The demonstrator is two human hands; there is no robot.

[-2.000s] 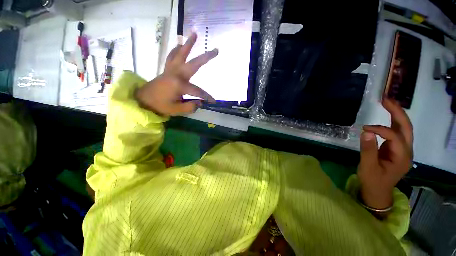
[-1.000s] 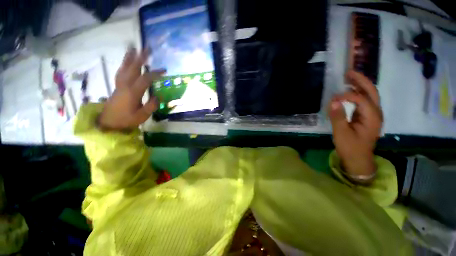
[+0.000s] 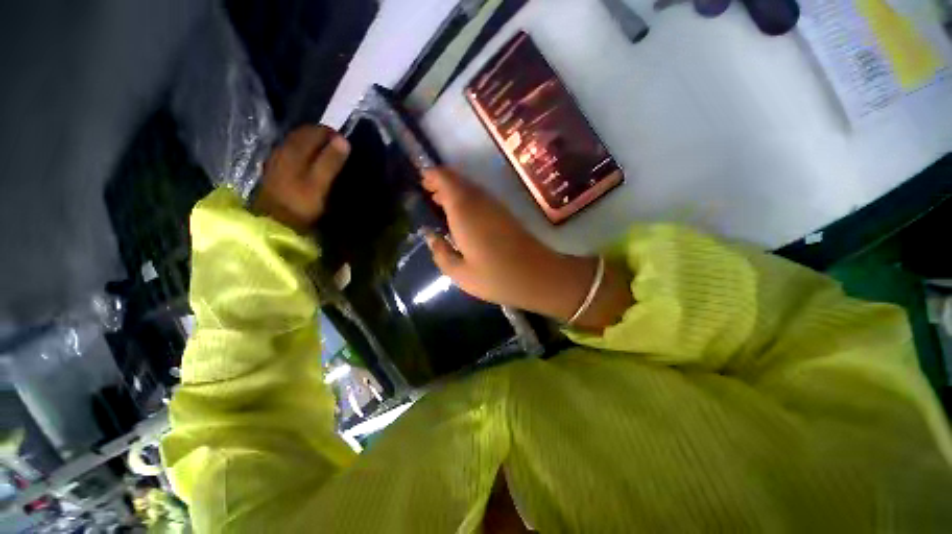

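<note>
A black tablet (image 3: 365, 224) with a dark, glossy screen is tilted close to my body, with glare on its lower part. My left hand (image 3: 301, 175) is at its upper left edge, fingers curled. My right hand (image 3: 485, 238) grips its right edge, with fingers along the rim. A lit tablet screen (image 3: 355, 388) shows partly below and left of the dark tablet, mostly hidden by it and my left sleeve. Clear film or bubble wrap (image 3: 238, 120) lies beside my left hand.
A copper-brown smartphone (image 3: 545, 127) lies on the white bench (image 3: 720, 136) right of the tablet. A printed sheet with yellow marking (image 3: 877, 63) and a dark cluster (image 3: 770, 13) are at upper right. Dark slabs or trays are blurred at left.
The view has turned and moved right. The dark tablet, lying flat before, is now raised and tilted. Both hands have come to it, the left from the lit tablet, the right from beside the phone.
</note>
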